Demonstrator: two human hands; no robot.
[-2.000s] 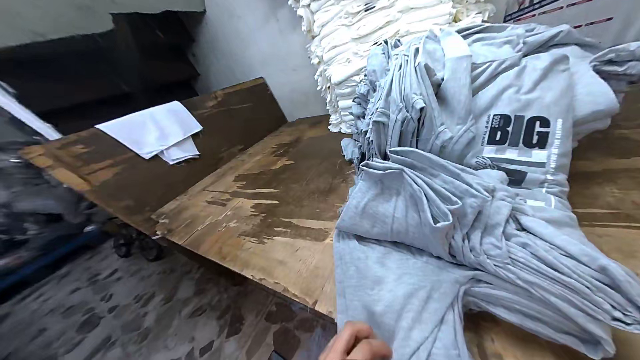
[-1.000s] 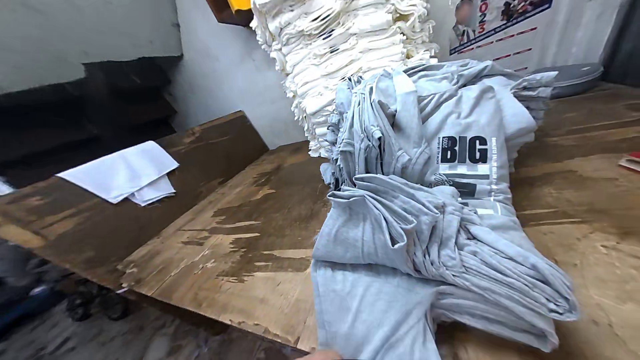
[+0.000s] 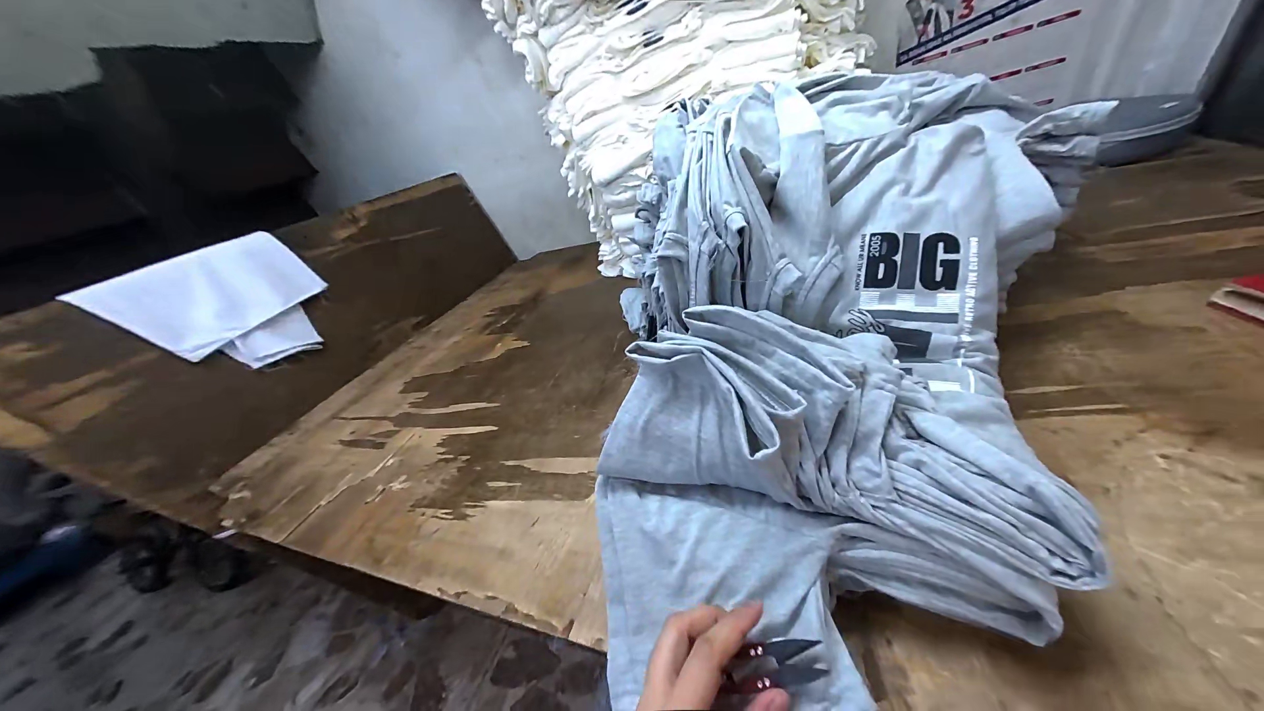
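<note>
My left hand (image 3: 706,657) comes in at the bottom of the view, over the sleeve-like lower flap of a light grey garment. Its fingers and thumb are closed on small thread snips (image 3: 780,677) with red handles; the two dark blades stand apart and point right. The grey garments (image 3: 731,415) lie in a folded, layered heap on the wooden table, the nearest folds bunched across the pile. Behind them a grey T-shirt (image 3: 913,188) shows a large black and white print. My right hand is out of view.
A tall stack of white folded garments (image 3: 681,89) stands behind the heap. A folded white cloth (image 3: 197,296) lies on the raised board at left. The worn wooden table (image 3: 533,553) ends above a speckled floor. A grey round object (image 3: 1145,128) and a red item (image 3: 1242,296) are at right.
My left hand, barely visible one second ago, has come up over the lower garment, and the snips now show in it. The view has shifted a little.
</note>
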